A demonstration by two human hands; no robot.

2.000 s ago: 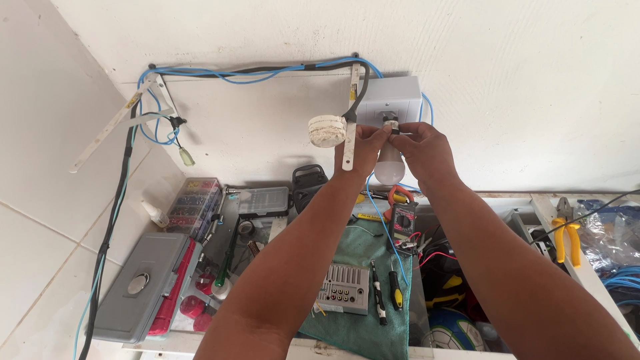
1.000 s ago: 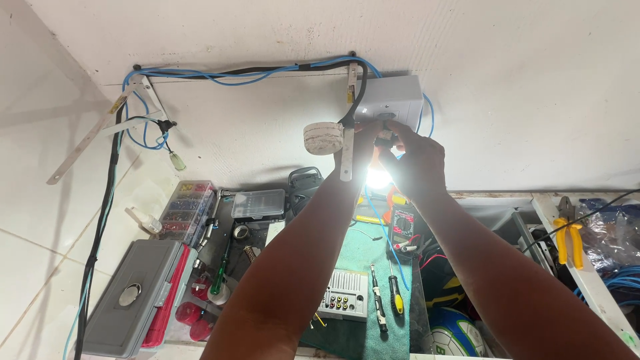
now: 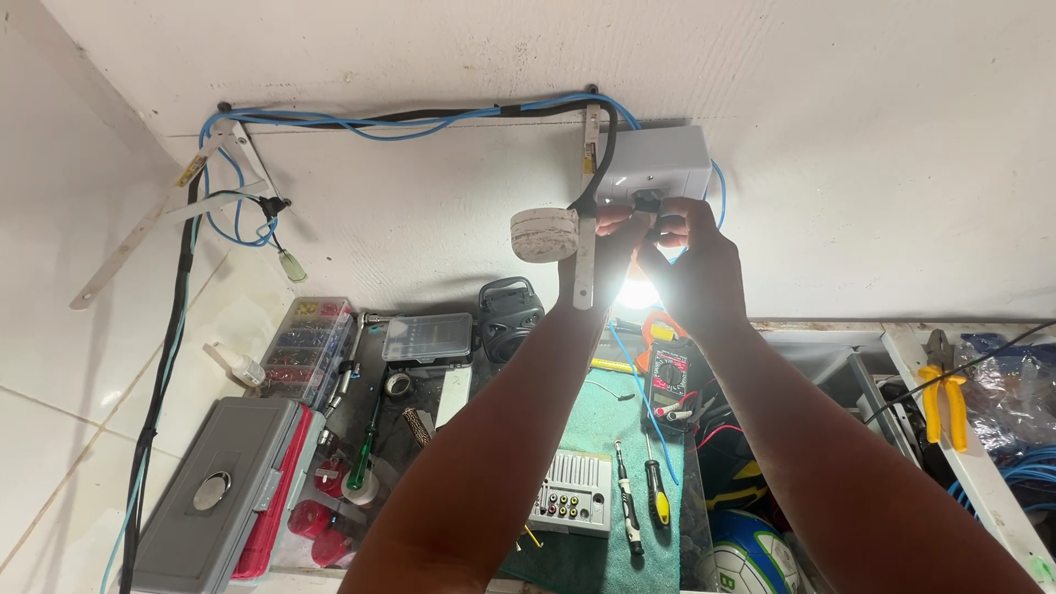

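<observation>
A light bulb (image 3: pixel 638 293) glows brightly, pointing down below a grey wall-mounted electrical box (image 3: pixel 656 157). Between the box and the bulb is a dark socket adapter (image 3: pixel 647 205), pinched by the fingertips of both hands. My left hand (image 3: pixel 610 239) comes at it from the left, partly behind a white metal bracket (image 3: pixel 584 272). From the right, my right hand (image 3: pixel 701 264) has its thumb and fingers around the adapter. Glare hides the bulb's edges and part of the fingers. A round whitish block (image 3: pixel 544 235) sits beside the bracket, near my left wrist.
Blue and black cables (image 3: pixel 371 120) run along the wall. Below lie a clamp multimeter (image 3: pixel 670 375), a yellow-black screwdriver (image 3: pixel 657 493), a white module with jacks (image 3: pixel 577 495), a grey toolbox (image 3: pixel 219 495) and a parts organizer (image 3: pixel 309 346). Yellow-handled pliers (image 3: pixel 943 396) hang at the right.
The bulb was unlit two seconds ago; one second ago it was lit, and it still is. Both hands have stayed at the fitting beneath the box.
</observation>
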